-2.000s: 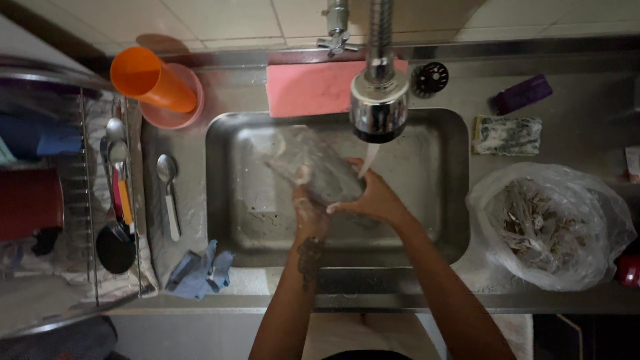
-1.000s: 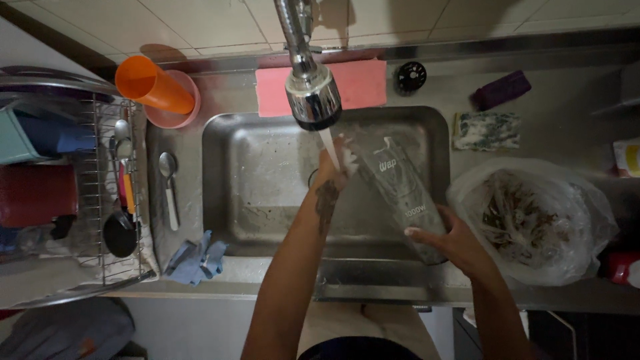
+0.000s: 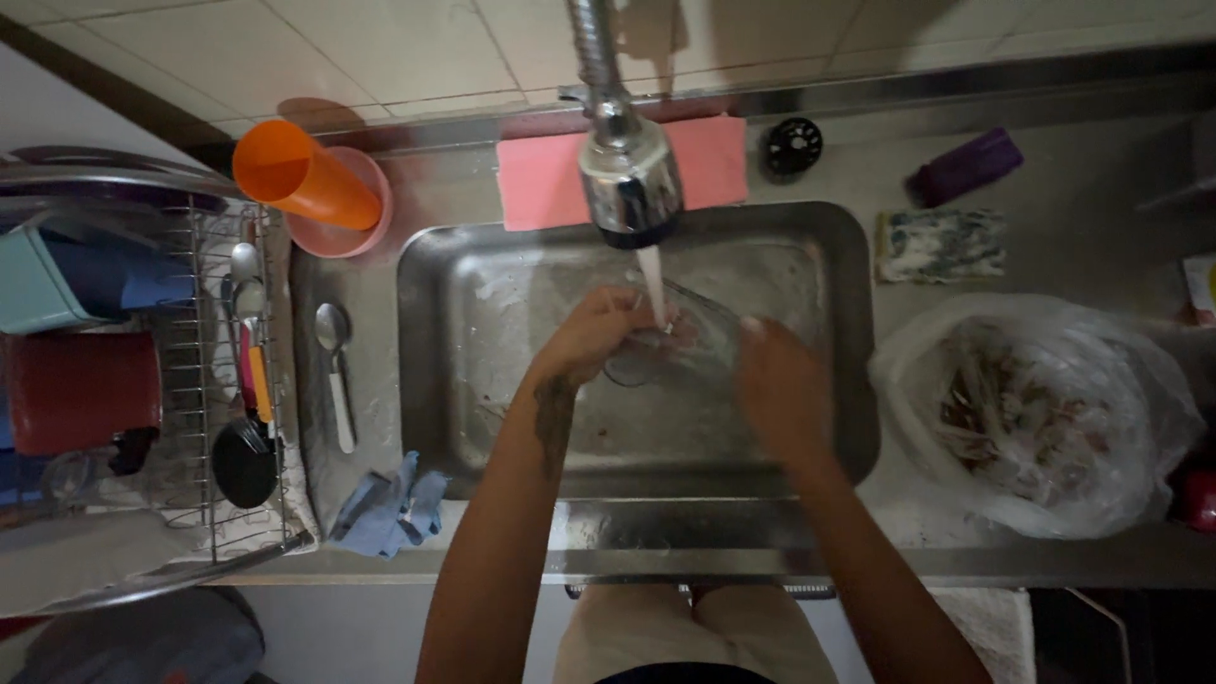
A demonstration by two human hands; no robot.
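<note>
Over the steel sink [image 3: 608, 456], a clear plastic container [image 3: 708, 332] lies between my hands, blurred by motion. My left hand [image 3: 603, 332] is at its left end under the running water, fingers bent; whether they grip it is hard to see. My right hand [image 3: 784, 389] is closed on the container's right side. Water [image 3: 652, 285] falls from the chrome faucet head [image 3: 632, 185] onto the container and the fingers of my left hand.
A pink cloth [image 3: 541, 180] lies behind the sink. Left are an orange cup [image 3: 304, 176] on a pink bowl, a spoon [image 3: 334, 375], a blue rag [image 3: 389, 503] and a dish rack [image 3: 204, 380]. Right are a black drain strainer [image 3: 793, 147], a purple item [image 3: 969, 166], a sponge [image 3: 940, 245] and a plastic bag [image 3: 1035, 413].
One second ago the container stood upright at the sink's right with its printed side showing, held by my right hand. My right hand has moved up, and the container now lies nearer the water.
</note>
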